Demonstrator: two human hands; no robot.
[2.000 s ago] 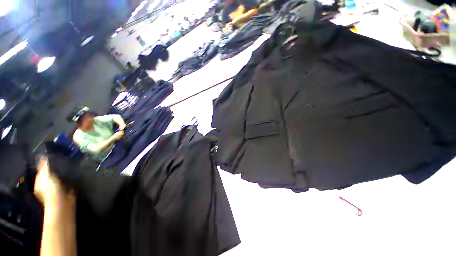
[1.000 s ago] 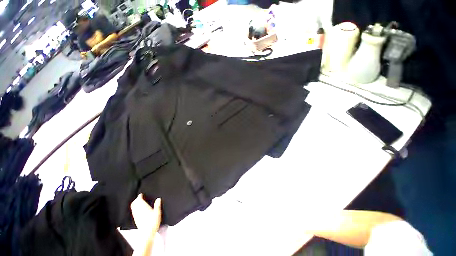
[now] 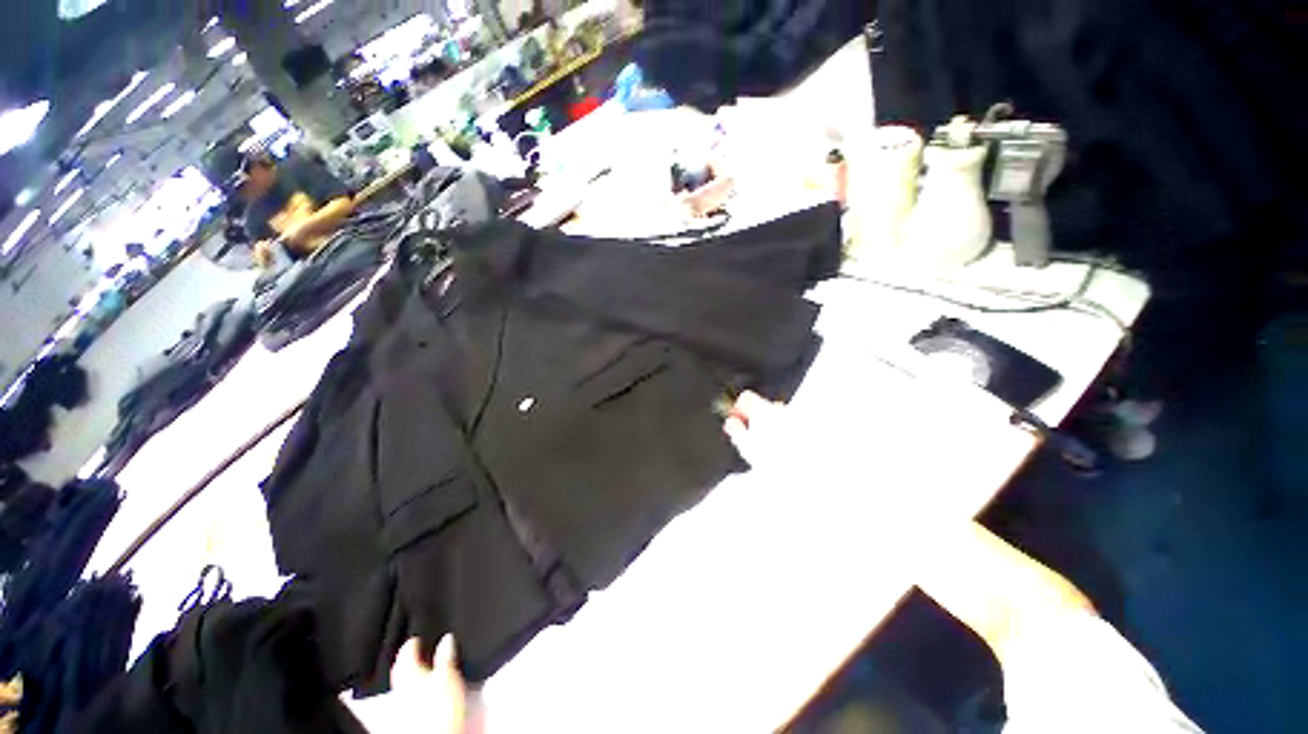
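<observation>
A black jacket (image 3: 574, 445) lies spread on the white table, its collar at the far end and its hem towards me. A small pale button shows on its front, with flap pockets at both sides. My left hand (image 3: 428, 685) is at the near left hem, with a gap between its fingertips, and holds nothing that I can see. My right hand (image 3: 753, 426) touches the jacket's right side edge; its fingers are washed out by glare, and a small unclear spot shows at the fingertips. Another dark garment (image 3: 215, 663) lies at the lower left.
A dark phone (image 3: 990, 359) lies near the table's right edge. Two pale bottle-shaped bodies (image 3: 947, 201) with a grey head and a cord stand at the upper right. Garment piles (image 3: 323, 280) lie beyond the jacket. A person (image 3: 294, 201) is at the far left.
The view has swung right to the whole jacket. My right hand has come from the near table edge up to the jacket's right side. My left hand stays by the near left hem.
</observation>
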